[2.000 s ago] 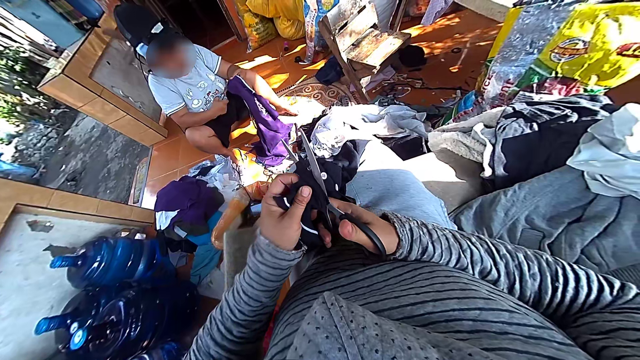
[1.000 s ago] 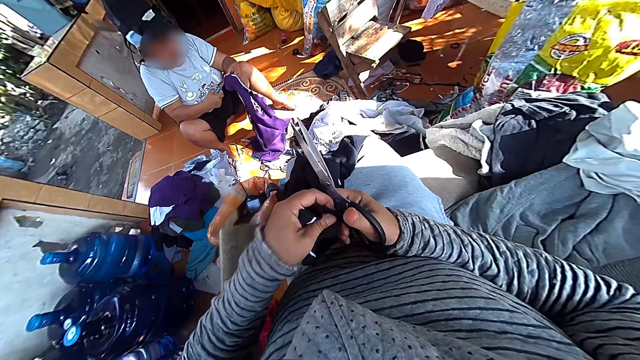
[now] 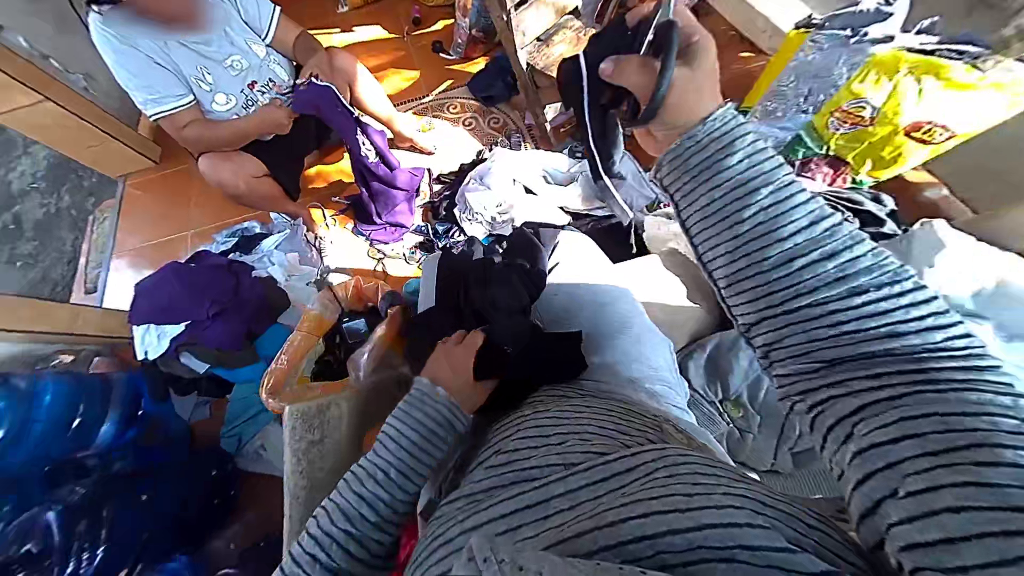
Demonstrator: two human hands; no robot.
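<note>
Raised at the upper right, my right hand [image 3: 680,80] grips a pair of scissors [image 3: 662,72] by their dark handles, along with a strip of black cloth with a white edge [image 3: 590,120] that hangs down. The blades are mostly out of the frame. Low in the middle, my left hand [image 3: 460,370] holds a bunched black cloth [image 3: 504,308] against my lap. Beneath and beyond that cloth, a light grey-white cloth [image 3: 612,320] lies over my leg. The two hands are far apart.
A seated person [image 3: 216,88] holds a purple garment [image 3: 376,176] across from me. Heaped clothes [image 3: 208,296] lie at the left, near blue plastic water bottles [image 3: 80,448]. An orange-edged plastic bag [image 3: 296,360] is beside my left arm. A yellow printed sack [image 3: 912,120] stands at the upper right.
My right hand has moved up and right, away from my left, with the scissors and a black strip. Both hands were together at the black cloth before. The view has shifted.
</note>
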